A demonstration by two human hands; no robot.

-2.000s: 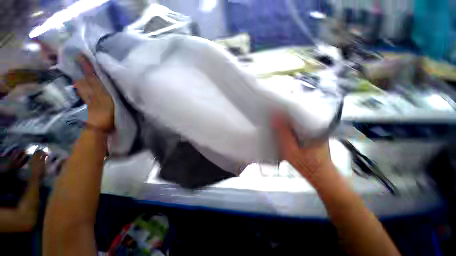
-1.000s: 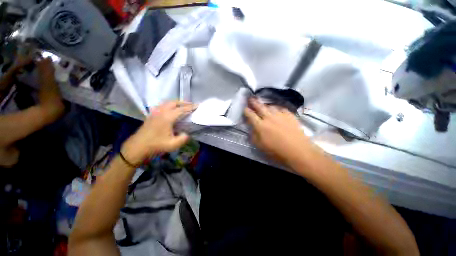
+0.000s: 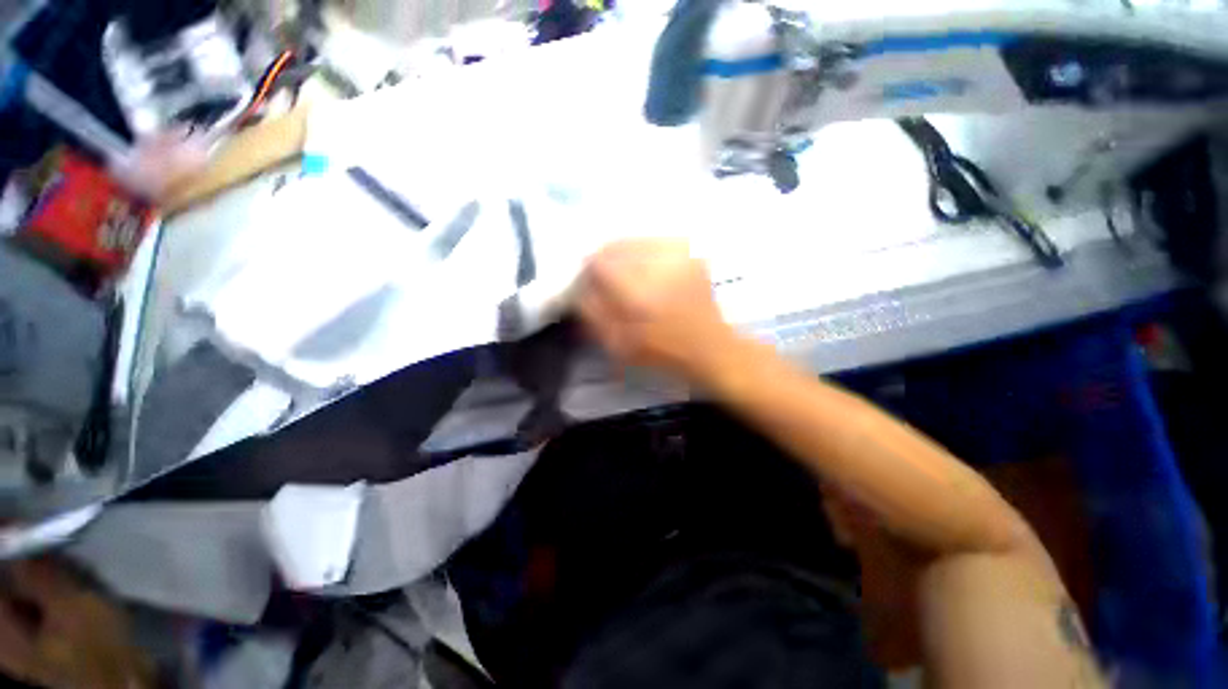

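The garment piece (image 3: 337,303), white on one side and dark grey on the other, lies over the machine table. Its front part hangs over the table edge and stretches to the far left. My right hand (image 3: 653,303) is closed on the garment's right end, near the table's front edge; the fingertips are blurred. My left hand cannot be made out. A blurred brownish shape is cut off at the lower left edge, and I cannot tell what it is.
The white sewing machine head (image 3: 862,81) with a blue stripe stands at upper right. Black-handled shears (image 3: 959,189) lie below it, by the ruler-marked table edge (image 3: 862,323). A red box (image 3: 88,215) and another person's blurred hand (image 3: 162,162) are at upper left.
The view has turned, bringing the machine head and shears into view. The garment now trails left over the table edge. My right hand has closed on its end; my left hand has left the table front.
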